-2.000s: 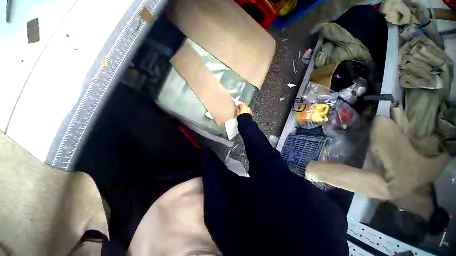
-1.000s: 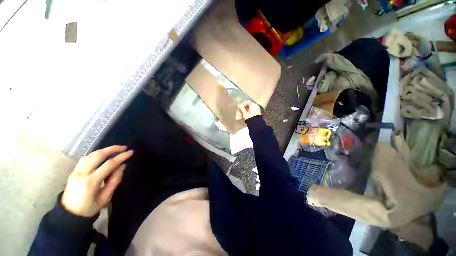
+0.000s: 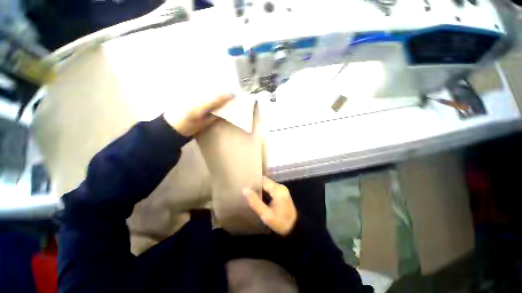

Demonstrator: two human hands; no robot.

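A beige-brown fabric panel hangs over the table's front edge, its top end just before the needle area. My left hand holds its upper left part, where a corner shows pale. My right hand pinches its right edge lower down, below the table edge. The white machine head with a blue stripe stands behind. A larger beige cloth spreads over the table at the left and down towards my lap. Whether the panel lies under the presser foot is too blurred to tell.
A small brown tab lies on the machine bed. An orange-handled tool lies at the bed's right end. Below the table at the right, brown cut pieces lie on grey-green cloth. A dark panel is on the machine's right end.
The view has swung from the stacked pieces to the machine. My right hand has left the stack and now holds a panel before the needle. My left hand, empty before, now holds the panel too.
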